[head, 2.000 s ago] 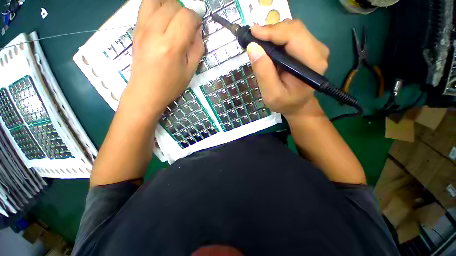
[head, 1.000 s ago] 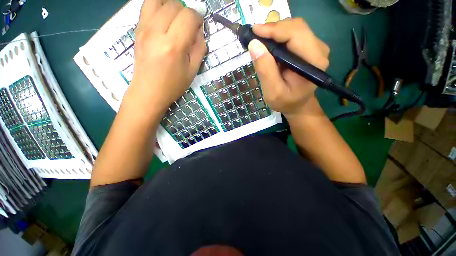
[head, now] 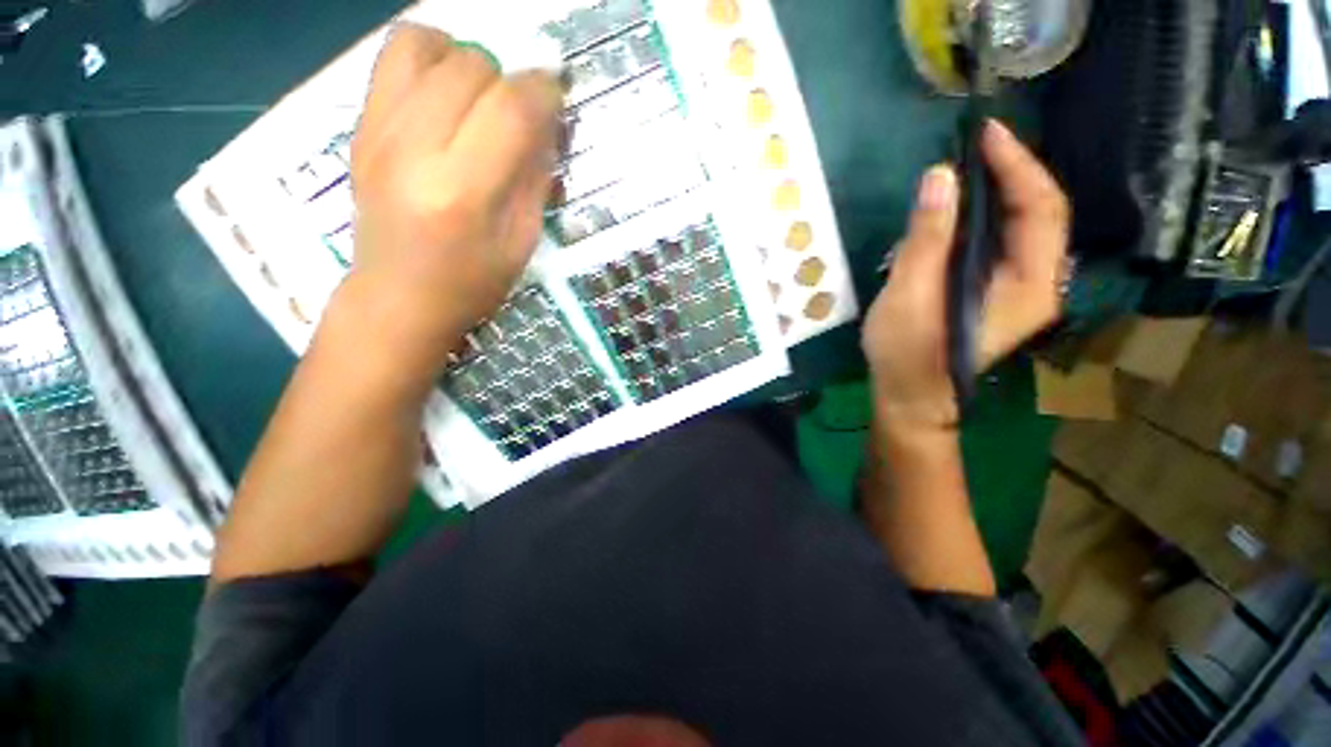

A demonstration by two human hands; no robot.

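Observation:
My left hand (head: 445, 175) is over the upper left of the white tray, fingers curled, with a green band on one finger. The thin solder wire (head: 175, 110) runs from the left edge to that hand; its fingertips are hidden. My right hand (head: 971, 277) holds the black soldering iron (head: 969, 263) upright in the picture, right of the tray, its tip end at the round tin (head: 1058, 37). The iron is blurred and its tip is unclear. The white tray (head: 781, 241) carries green-edged PCB panels (head: 664, 307) with rows of small shiny rectangles.
A second white tray (head: 146, 350) with panels lies at left, with grey stacked layers (head: 26, 598) below it. A small box of metallic pieces (head: 1238, 219) is at the far right. Cardboard boxes (head: 1153, 467) are at lower right.
My right hand has moved the iron right and up, off the panel to the round tin. The view has shifted slightly. The pliers seen earlier no longer show. My left hand stays over the tray.

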